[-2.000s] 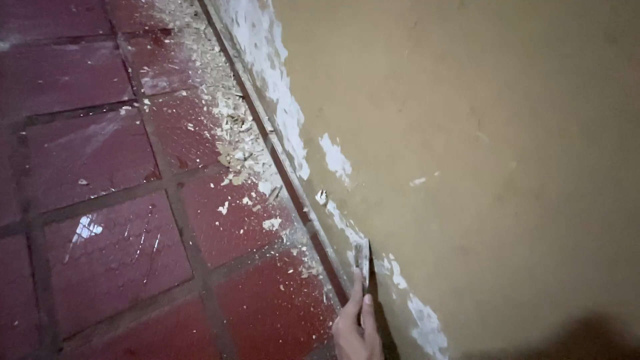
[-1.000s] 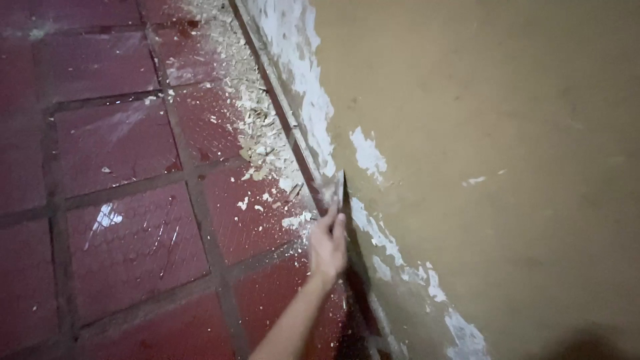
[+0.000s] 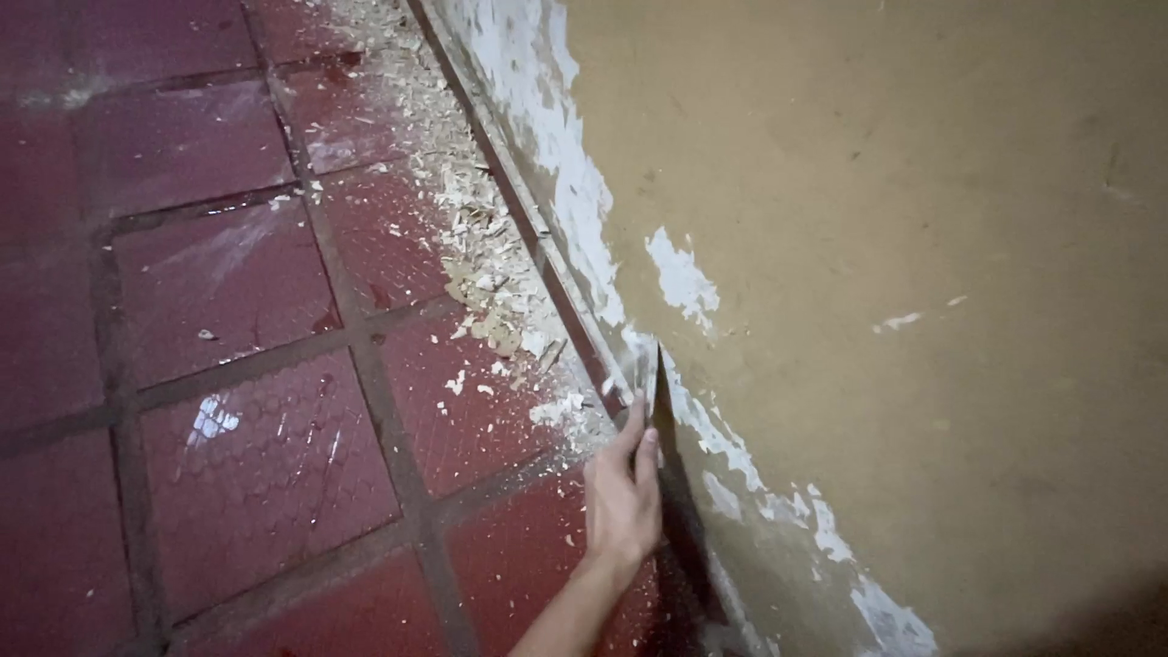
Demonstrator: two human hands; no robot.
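My left hand point(image 3: 625, 502) reaches up from the bottom centre, closed around a thin, flat-bladed scraper point(image 3: 649, 370). The index finger lies along the tool and the thumb is on its right side. The blade is against the foot of a tan painted wall point(image 3: 867, 228), at a white patch of bare surface point(image 3: 716, 438) where the paint is gone. Just left of the fingers runs the narrow top edge of a dark red baseboard point(image 3: 570, 306). The scraper's handle is mostly hidden by my hand. My right hand is not in view.
Pale paint flakes and dust point(image 3: 493, 265) lie heaped along the baseboard, scattering over red floor tiles point(image 3: 246, 484) with dark joints. More bare white areas point(image 3: 525, 82) run up the wall foot, with a separate patch point(image 3: 682, 278) further out. A dark shadow falls below my hand.
The hand with the scraper has moved up along the wall foot since the earliest frame. Over the last second it has shifted slightly down and right. The flakes look much the same.
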